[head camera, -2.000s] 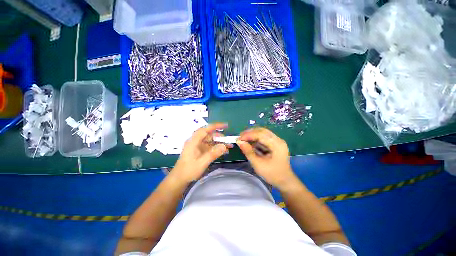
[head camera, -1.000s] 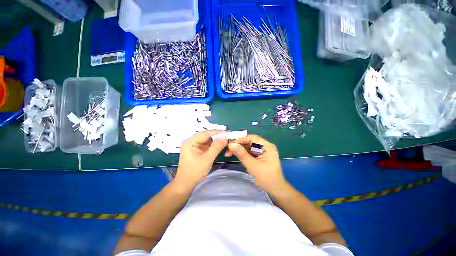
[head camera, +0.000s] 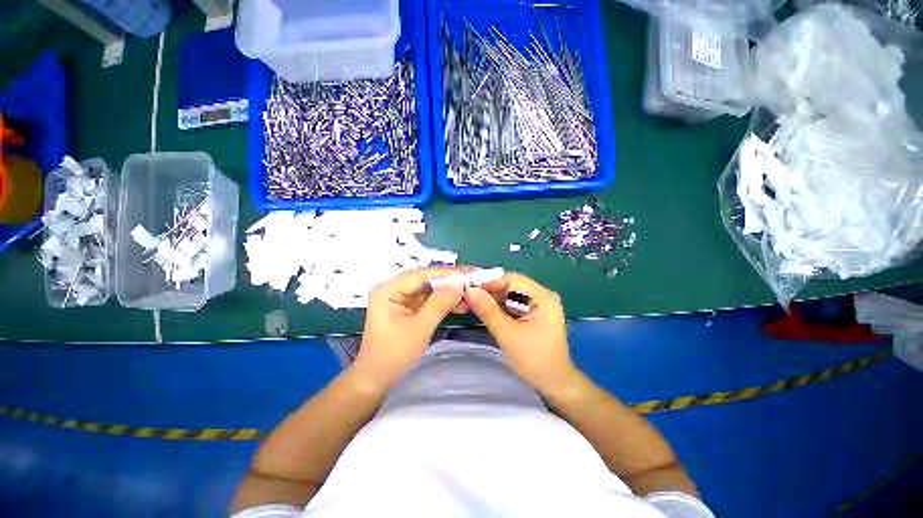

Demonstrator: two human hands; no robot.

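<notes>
My left hand [head camera: 402, 312] and my right hand [head camera: 524, 324] meet at the bench's front edge. Both pinch one white tab [head camera: 482, 275] between thumbs and fingers, lying nearly level. A small dark shiny piece [head camera: 518, 303] shows among the curled fingers of my right hand. Fingers hide part of the tab and whatever is joined to it. A pile of white tabs [head camera: 334, 253] lies left of my hands. A small heap of dark, reddish glinting pieces [head camera: 590, 233] lies beyond my right hand.
Blue trays of short metal pieces [head camera: 339, 147] and long rods [head camera: 521, 111] stand beyond. Clear boxes of assemblies [head camera: 76, 238] [head camera: 177, 248] stand left, near a scale [head camera: 213, 86]. A lidded clear box [head camera: 693, 71] and a bag of white parts [head camera: 835, 192] are right.
Since two seconds ago, my hands have drawn closer together around the tab, and my left fingers have closed in. Over the last second they have barely moved.
</notes>
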